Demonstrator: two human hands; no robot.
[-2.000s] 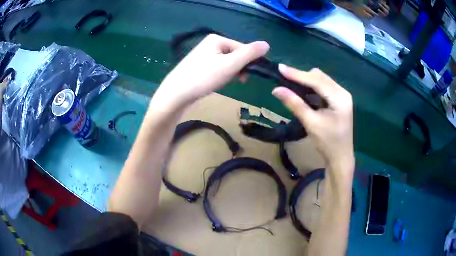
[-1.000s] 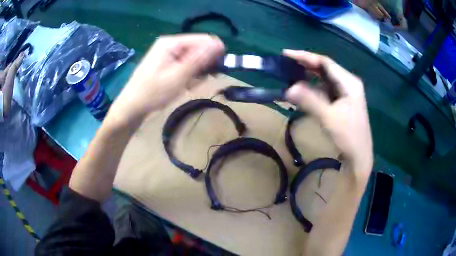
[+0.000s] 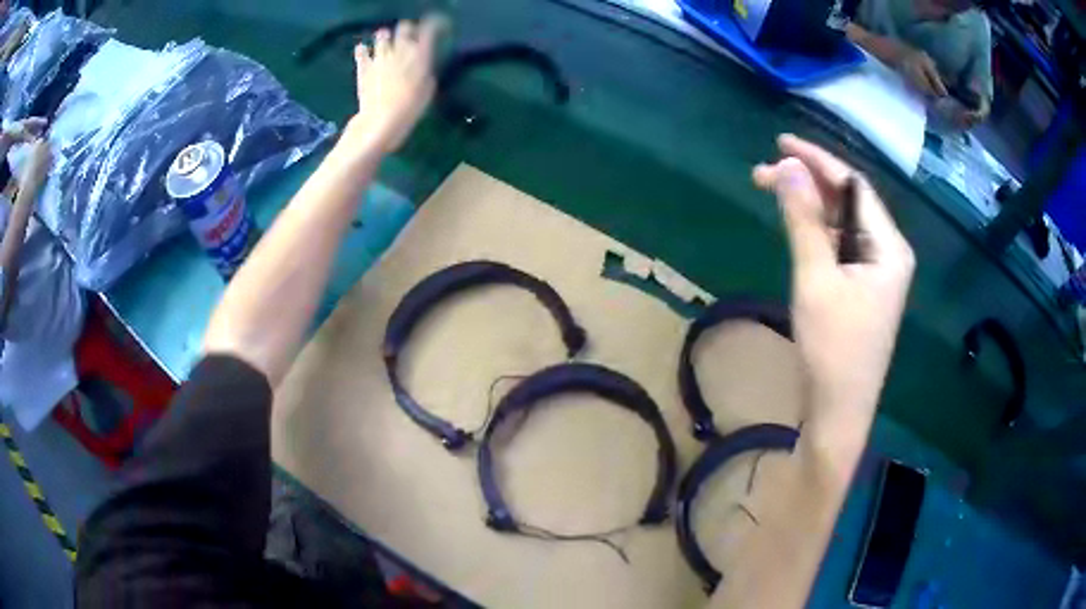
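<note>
My left hand (image 3: 399, 81) is stretched over the green belt, blurred, beside a dark headband (image 3: 339, 38); whether it grips it is unclear. Another headband (image 3: 506, 57) lies on the belt just right of that hand. My right hand (image 3: 840, 232) is raised at the right, fingers curled around a slim black tool or part (image 3: 850, 217). On the cardboard sheet (image 3: 357, 446) lie black headbands: one at left (image 3: 476, 276), one at centre (image 3: 578, 378) with thin wires, and two at right (image 3: 691, 357), (image 3: 687, 500), partly hidden by my right forearm.
A drinks can (image 3: 214, 212) and a clear plastic bag (image 3: 167, 143) stand at left. A smartphone (image 3: 891, 533) lies at right. A headband (image 3: 1004, 363) is on the belt at far right. A blue tray (image 3: 774, 54) and another person's hands (image 3: 917, 71) are beyond.
The headband held between both hands is no longer between them. My left hand has moved up and away over the belt. My right hand is raised apart, with the slim dark thing in its palm.
</note>
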